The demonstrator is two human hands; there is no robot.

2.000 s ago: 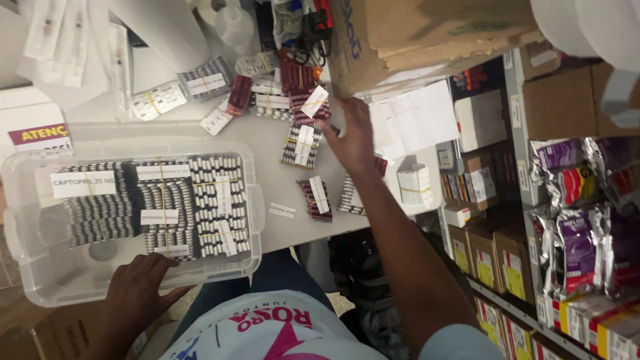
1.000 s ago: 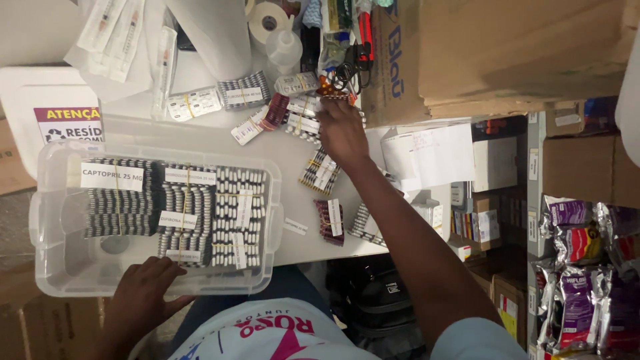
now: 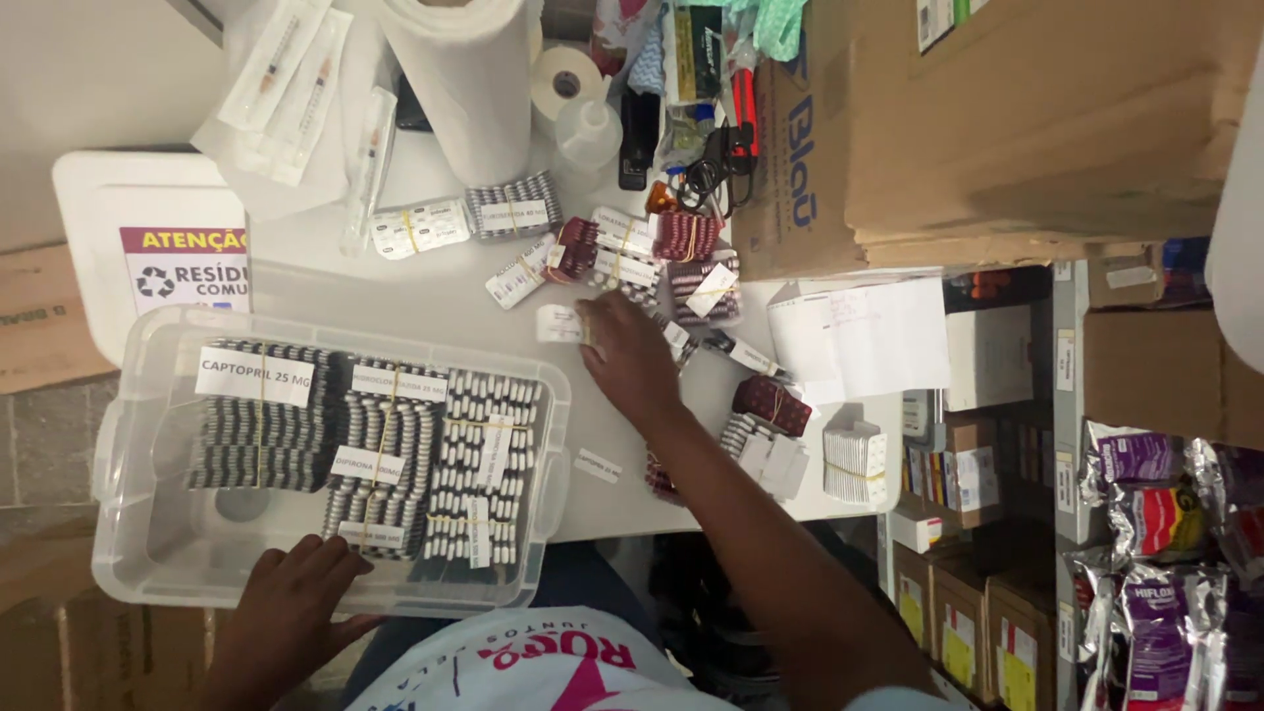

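My left hand rests on the near rim of a clear plastic bin, its fingers apart. Inside the bin stand banded stacks of blister packs with paper labels. Over the table, my right hand has its fingertips on a small white blister pack or packet; the grip is partly hidden. Around that hand lie banded bundles of blister packs, among them dark red ones and a silver bundle. A loose paper label lies between the bin and my right forearm.
Wrapped syringes, a large white roll, a tape roll, a squeeze bottle and scissors stand or lie at the back. A cardboard box and papers are at the right, beside stocked shelves.
My right hand has moved left and nearer from the bundles at the back, to the small white pack. My left hand stays at the bin's rim.
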